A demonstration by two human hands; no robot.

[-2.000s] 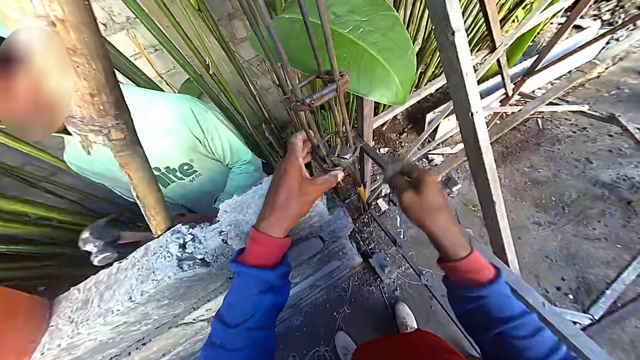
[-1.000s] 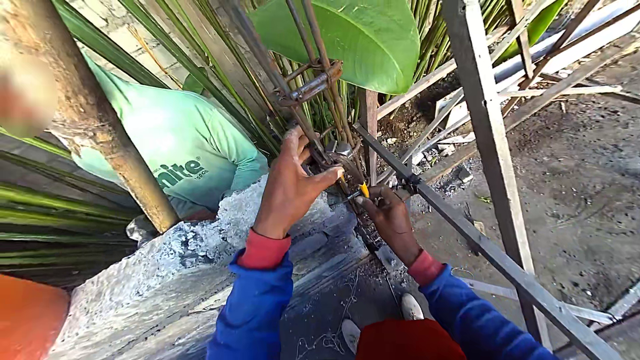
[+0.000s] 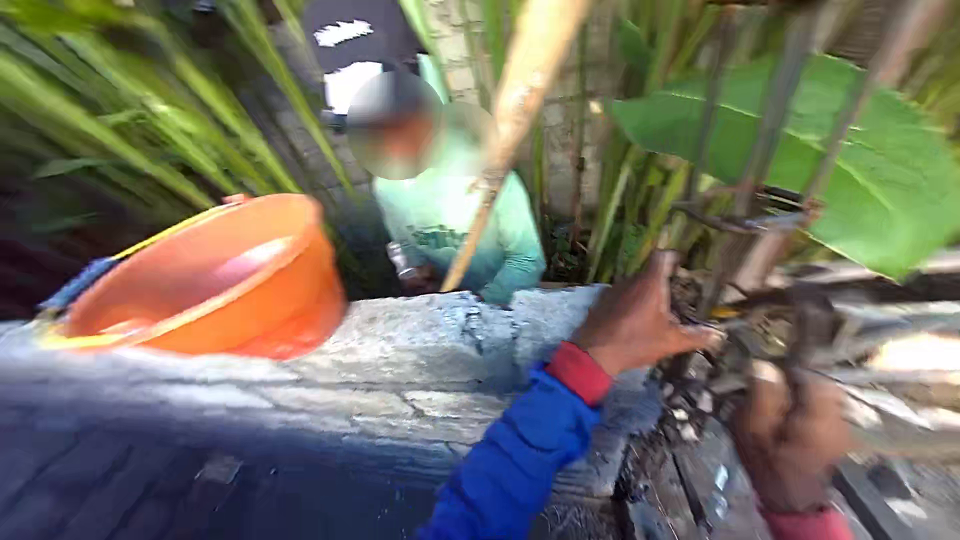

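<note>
Upright steel rebars (image 3: pixel 776 105), joined by a tied stirrup, rise at the right end of the concrete wall. My left hand (image 3: pixel 637 322) is at their base on the left, its thumb stretched toward the bars; blur leaves its grip unclear. Just right of the bars is my right hand (image 3: pixel 795 427), strongly blurred, with its fingers closed around a dark metal tool (image 3: pixel 814 322) whose kind I cannot tell. A small yellow thing (image 3: pixel 721 312) shows between the hands among the bars.
An orange plastic bucket (image 3: pixel 300 281) lies tilted on the concrete wall top (image 3: pixel 420 330). Beyond the wall a co-worker (image 3: pixel 457 217) in a green shirt stays low beside a wooden pole (image 3: pixel 517 97). A large leaf (image 3: pixel 885 172) hangs behind the rebars.
The view has swung strongly left, bringing the whole bucket into sight. My left hand stays by the rebars. A second ago my right hand was on the yellow thing; now it is around the dark tool.
</note>
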